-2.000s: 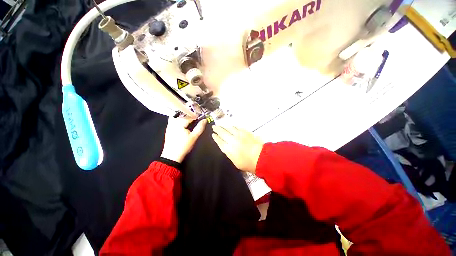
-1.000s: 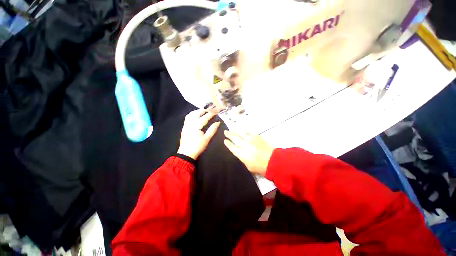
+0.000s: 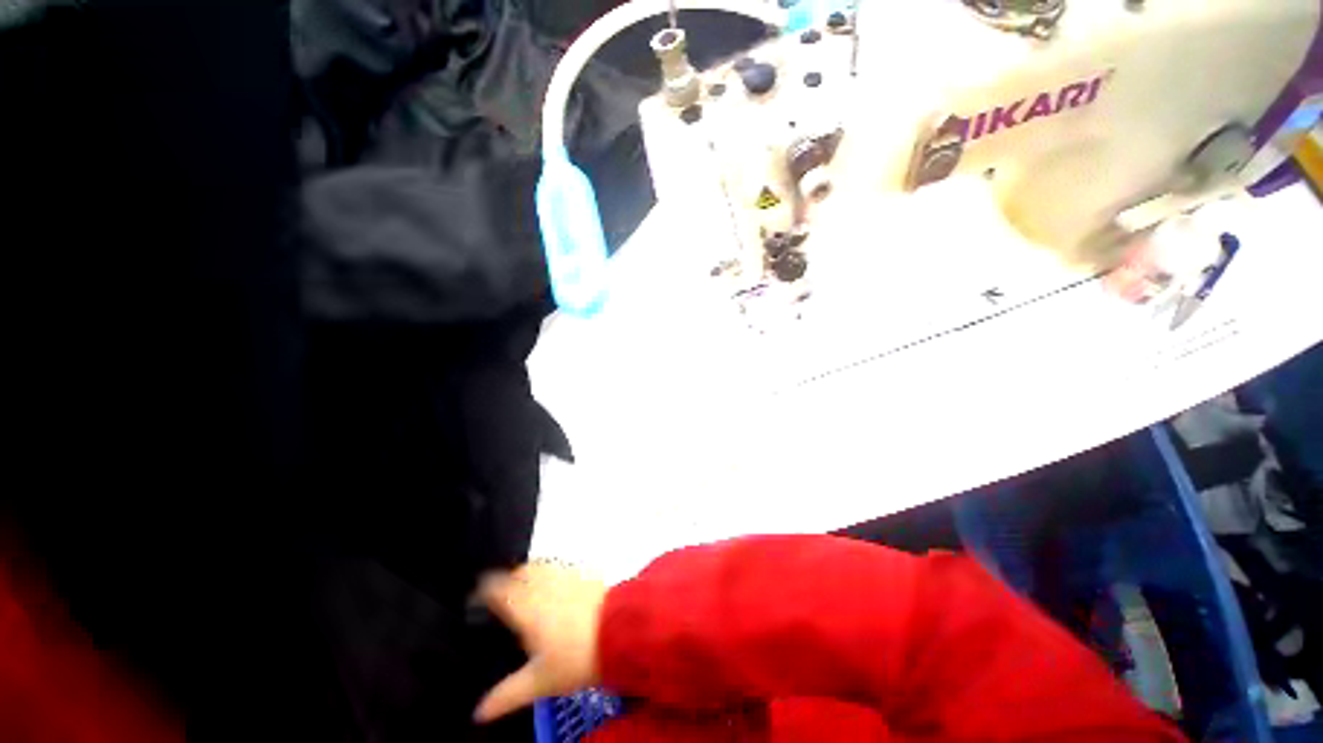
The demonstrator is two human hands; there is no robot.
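Observation:
The black garment body [image 3: 160, 334] is raised at the left and fills that side, with wrinkled black cloth [image 3: 421, 232] behind it. My right hand [image 3: 551, 631] is at the table's front left edge, slightly blurred, fingers spread beside the black cloth, holding nothing that I can see. My left hand is not visible; only a blurred red sleeve shows at the lower left, and the cloth may hide the hand. The cream-white sewing machine [image 3: 1045, 138] stands at the back. Its presser foot [image 3: 776, 276] has no cloth under it.
The white table [image 3: 697, 436] curves across the middle. Thread snips [image 3: 1204, 276] lie at its right. The light-blue lamp [image 3: 573, 240] hangs left of the machine head. A blue basket [image 3: 1219, 610] with dark pieces is below right. Another blue latticed edge [image 3: 580, 714] shows near my right hand.
The black garment has come away from the presser foot and moved left, rising high in view. My right hand has moved down and left off the machine area. My left hand has left view.

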